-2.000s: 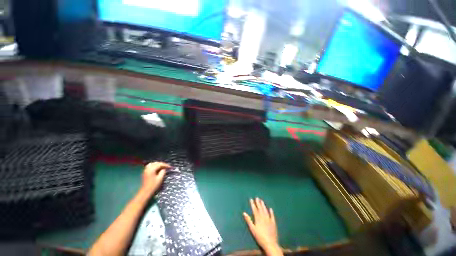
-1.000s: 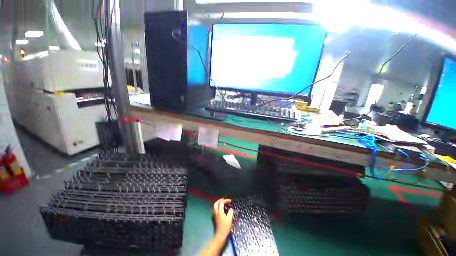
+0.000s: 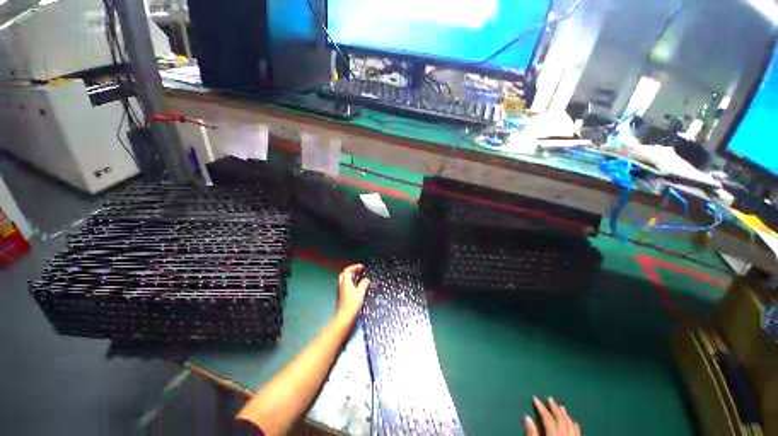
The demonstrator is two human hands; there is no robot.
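A long keyboard circuit board (image 3: pixel 403 349) lies on the green mat in front of me, running from the lower edge away towards the stacks, with strong white glare. My left hand (image 3: pixel 351 288) is at its far left edge, fingers curled; whether a cable is in the fingertips cannot be made out. My right hand (image 3: pixel 553 419) is at the bottom edge, partly cut off, fingers apart and holding nothing, to the right of the board.
A tall board stack (image 3: pixel 171 264) overhangs the bench's left side. A darker stack (image 3: pixel 516 243) stands behind, right of centre. A loose board pile (image 3: pixel 328 200) and a white slip (image 3: pixel 374 204) lie between them. A cardboard box (image 3: pixel 725 349) is at right. Blue cables (image 3: pixel 621 174) hang from the shelf.
The view has swung left, then tilted down since the earlier frames. My right hand, out of view one second ago, shows again at the bottom. My left hand stays at the board's far left edge.
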